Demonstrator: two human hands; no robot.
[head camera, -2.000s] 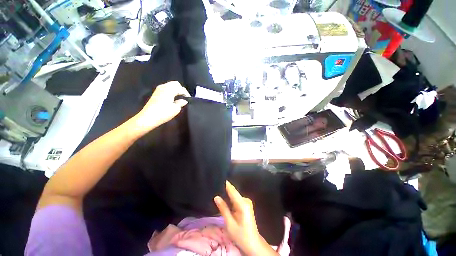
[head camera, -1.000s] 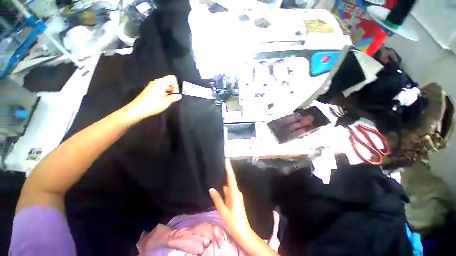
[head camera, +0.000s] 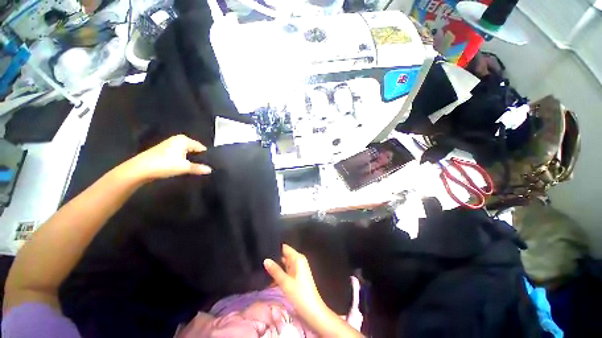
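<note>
A large black cloth (head camera: 178, 224) lies left of and below the white sewing machine (head camera: 317, 72), its upper right edge at the needle area (head camera: 272, 127). A small white patch (head camera: 232, 131) shows beside the needle area, above the cloth's edge. My left hand (head camera: 177, 157) is over the cloth, left of the needle, thumb and fingers apart. My right hand (head camera: 292, 272) is low, at the cloth's right edge below the table front, with thumb and forefinger near the edge; whether it pinches the cloth is unclear.
A smartphone (head camera: 375, 163) with a lit picture and red-handled scissors (head camera: 467, 183) lie right of the bed plate (head camera: 301, 179). White scraps (head camera: 409, 214) hang at the table's front edge. Dark cloth (head camera: 435, 277) is heaped lower right. A bronze-brown bag (head camera: 551, 152) stands far right.
My left hand has come off the cloth's edge, moved down and left and opened. My right hand has moved slightly down. The whole view has shifted, so the machine appears further left.
</note>
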